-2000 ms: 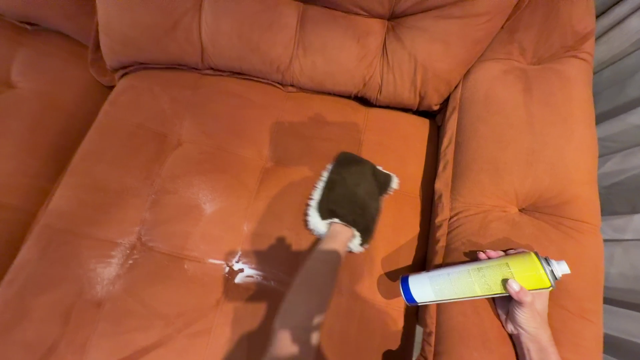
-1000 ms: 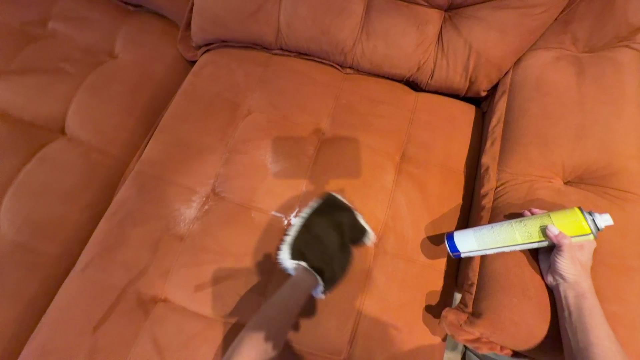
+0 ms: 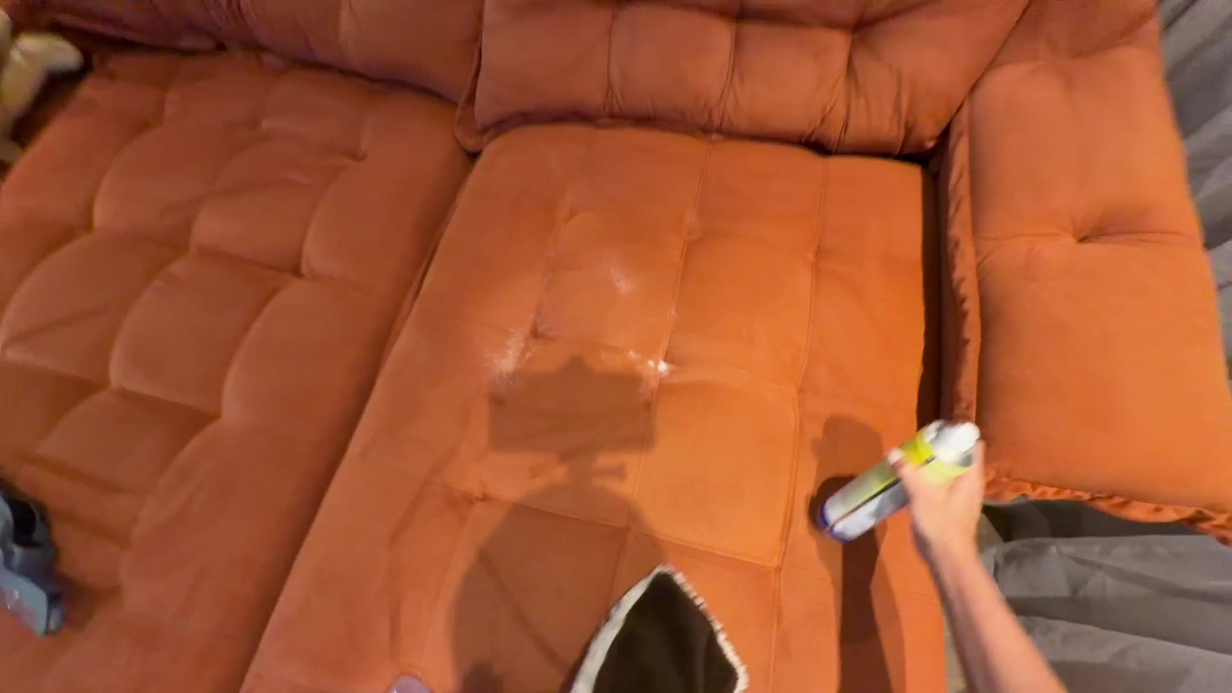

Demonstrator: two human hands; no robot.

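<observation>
My right hand [image 3: 938, 500] grips an aerosol can [image 3: 895, 481], yellow and white with a blue rim at its base, tilted above the right edge of the orange tufted seat cushion [image 3: 731, 452]. A dark mitt with white fleece edging [image 3: 669, 640], its corner pointing up, is at the bottom middle. My left hand cannot be made out; the mitt or the frame's edge hides it. White foam residue [image 3: 659, 366] sits at a tufted seam, with paler smears [image 3: 510, 354] to its left and a faint patch [image 3: 619, 279] above.
The sofa backrest [image 3: 731, 72] runs behind the seat, the armrest [image 3: 1097, 318] stands at right, and another tufted seat [image 3: 202, 298] extends left. A grey-blue plastic object [image 3: 29, 568] lies at lower left, a beige item [image 3: 34, 72] at upper left. Grey curtain [image 3: 1107, 597] hangs at right.
The mitt, worn on my left hand earlier, has left the foam spot and moved down to the bottom edge. The foam is smaller than two seconds ago. The view has widened leftward.
</observation>
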